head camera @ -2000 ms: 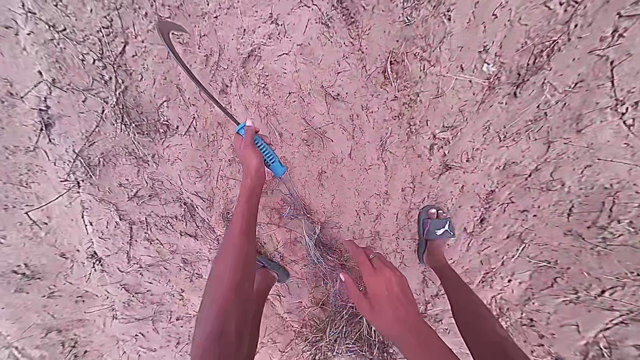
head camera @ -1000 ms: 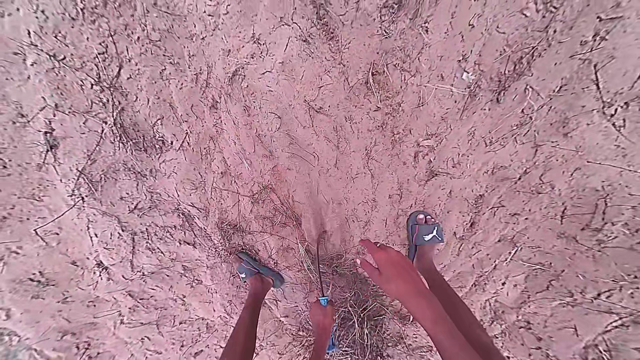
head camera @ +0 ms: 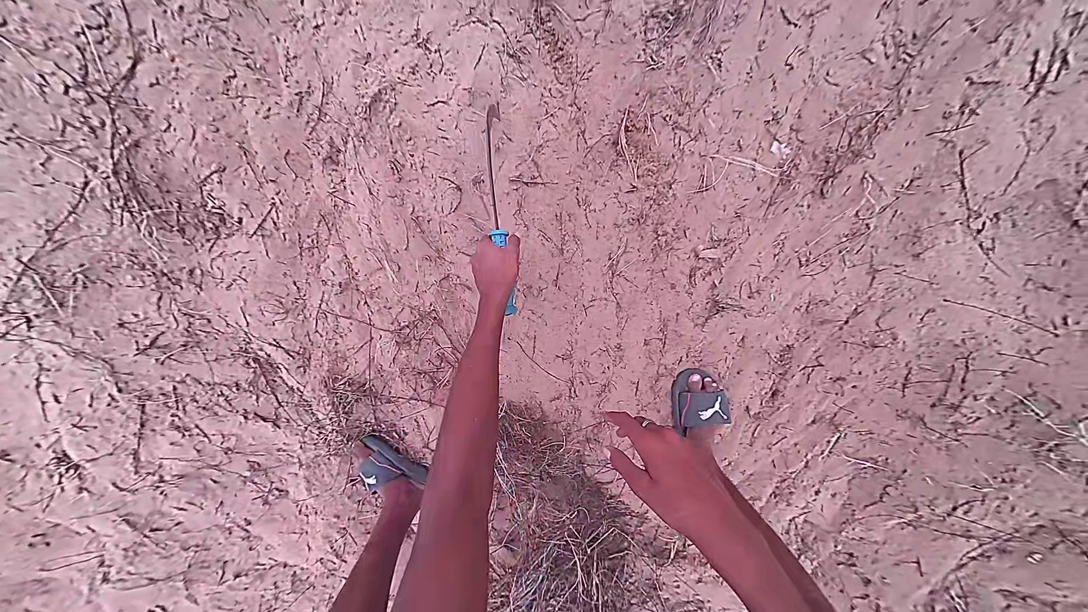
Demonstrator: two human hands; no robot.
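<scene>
My left hand (head camera: 495, 267) grips the blue handle of a long, thin sickle (head camera: 490, 170), its arm stretched forward over bare soil. The hooked blade end points away from me, close to the ground or on it; which of these I cannot tell. My right hand (head camera: 667, 463) is empty, its fingers apart and a ring on one finger. It hangs between the pile of dry grass (head camera: 574, 544) and my right foot. The pile lies between my feet, partly hidden by my left forearm.
My feet wear dark slide sandals, the left (head camera: 391, 463) beside my forearm, the right (head camera: 704, 408) just beyond my right hand. Pinkish dry soil (head camera: 595, 323) is strewn with stalks and twigs. A small white scrap (head camera: 779, 150) lies at upper right.
My left hand has swung the sickle from low by the grass pile a second ago to far forward. My right hand stays empty near my right foot.
</scene>
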